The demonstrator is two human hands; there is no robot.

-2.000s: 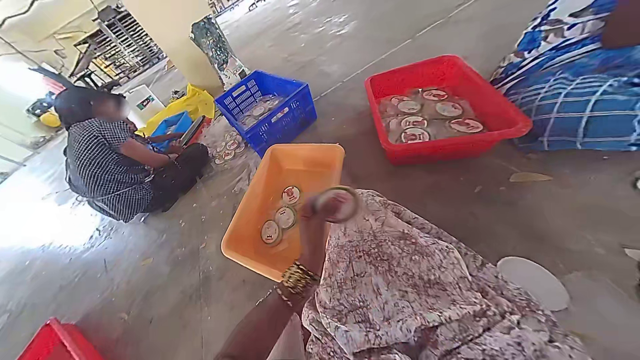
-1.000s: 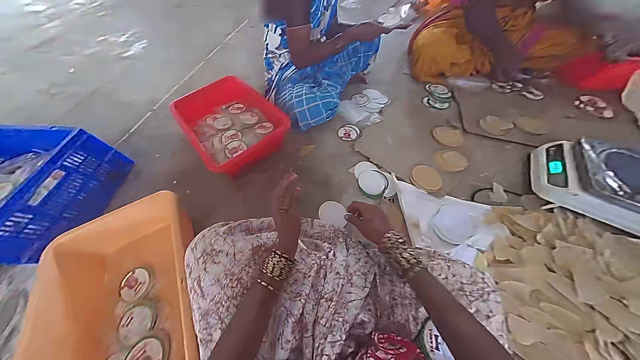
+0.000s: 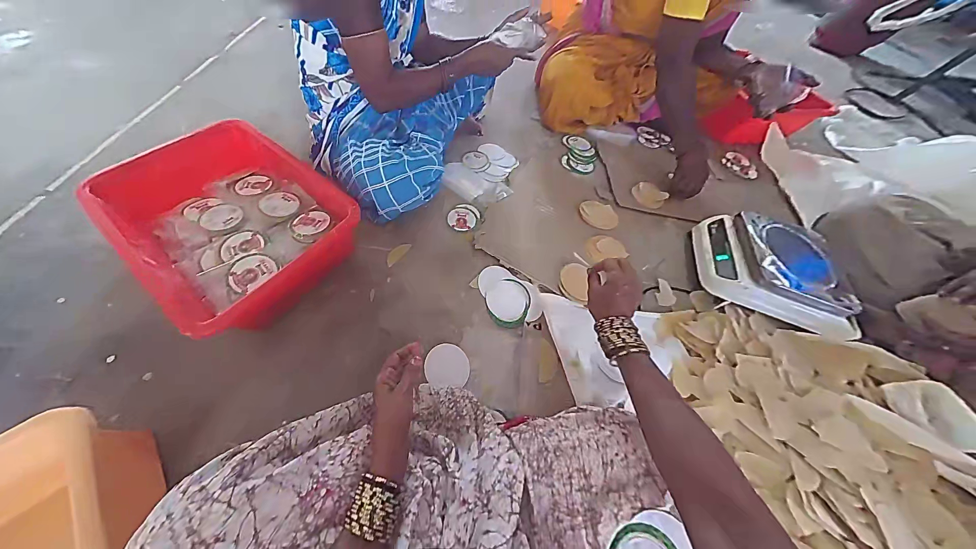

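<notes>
My left hand [image 3: 398,374] is above my patterned cloth lap with its fingers curled, right beside a round white disc [image 3: 447,366]; whether it grips the disc's edge cannot be told. My right hand [image 3: 614,288] reaches forward to a small stack of round cream sheets [image 3: 574,283], its fingertips at the stack's right edge; its grip is hidden. Another cream stack [image 3: 606,248] lies just beyond. White discs, one rimmed in green [image 3: 508,300], lie between my hands. More green-rimmed discs [image 3: 643,536] rest by my right forearm.
A red tub [image 3: 343,240] with packed labelled discs stands at left, an orange tub [image 3: 46,465] at lower left. A digital scale [image 3: 808,309] and a heap of cream sheets [image 3: 816,412] are at right. Two people sit ahead, one person's hand [image 3: 690,174] near a cream stack.
My right hand has left the white disc it held near my left hand and has reached forward to the cream stacks. The view has swung right from the orange tub.
</notes>
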